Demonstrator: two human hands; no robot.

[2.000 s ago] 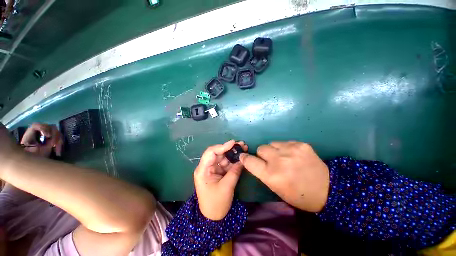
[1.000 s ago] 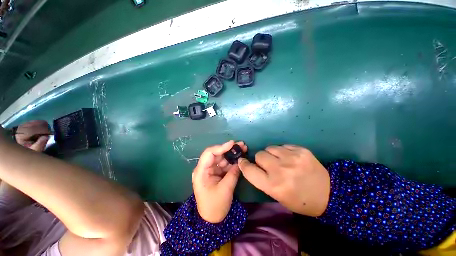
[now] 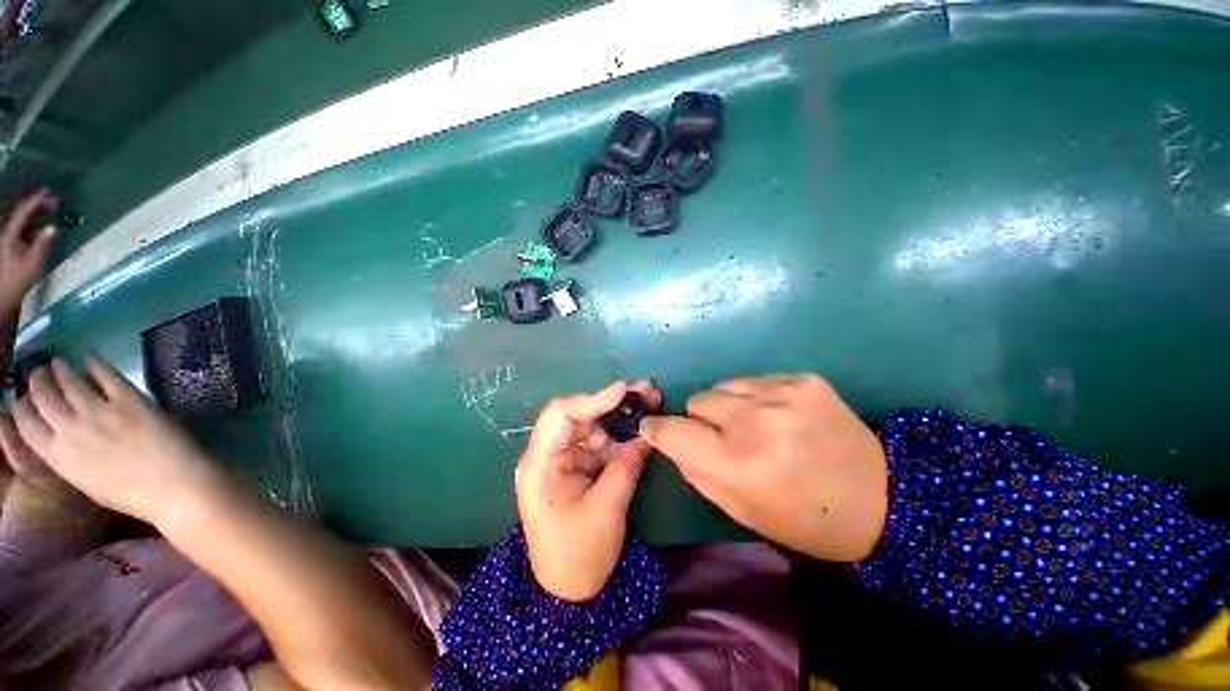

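My left hand (image 3: 580, 493) holds a small black plastic housing (image 3: 625, 416) between thumb and fingers, low in the middle of the view. A tiny light spot shows in the housing. My right hand (image 3: 769, 466) is at its right side, thumb and fingertips together at the housing's edge. Whether those fingertips hold anything small cannot be seen. Beyond my hands, several black housings (image 3: 603, 189) lie in a loose cluster on the green bench. At its near end are a bright green circuit board (image 3: 538, 261), another housing (image 3: 525, 300), and small boards with pale parts (image 3: 561, 300) on either side.
A black textured bin (image 3: 200, 358) stands at the left. A neighbouring person's hand (image 3: 108, 439) and forearm are beside it, and another hand (image 3: 20, 257) is at the far left edge. A white strip (image 3: 445, 92) edges the bench. Beyond it, a green surface carries small boards (image 3: 337, 18).
My hands stay nearly in place around the housing. The neighbour's arm has shifted and the hand now shows below the bin. Another hand has appeared at the far left. Boards beyond the strip have moved.
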